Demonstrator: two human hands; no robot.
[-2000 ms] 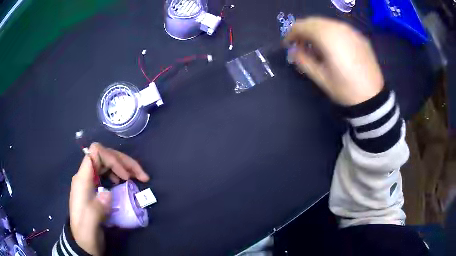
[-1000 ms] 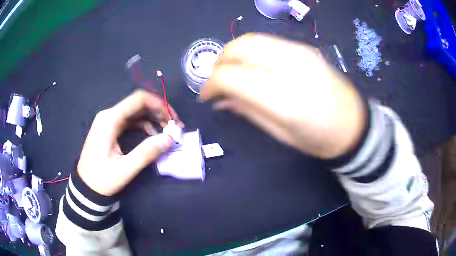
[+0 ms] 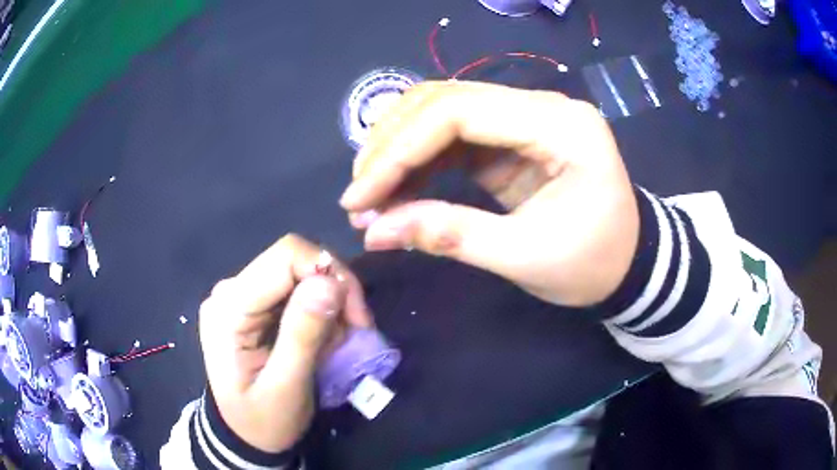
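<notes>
My left hand (image 3: 275, 353) holds a lilac plastic housing (image 3: 358, 367) near the mat's front edge, with a flat white label (image 3: 372, 397) sticking out at its lower side. Its thumb and forefinger pinch the lead near a tiny white connector (image 3: 325, 260); most of the lead is hidden. My right hand (image 3: 496, 184) is just above and to the right, thumb and fingertips closed around something tiny and pale that looks like a clear ring (image 3: 365, 218). The two hands are close but apart.
Another housing (image 3: 372, 103) lies behind my right hand, its red leads spread right. A clear bag (image 3: 621, 87) and a pile of clear rings (image 3: 695, 60) lie at the upper right, a blue bag (image 3: 817, 32) beyond. Piled housings (image 3: 96, 402) lie at left.
My right hand has come from the ring pile across to the left hand. My left hand has moved right with the housing, now tilted label-down, and its fingers have closed on the lead end.
</notes>
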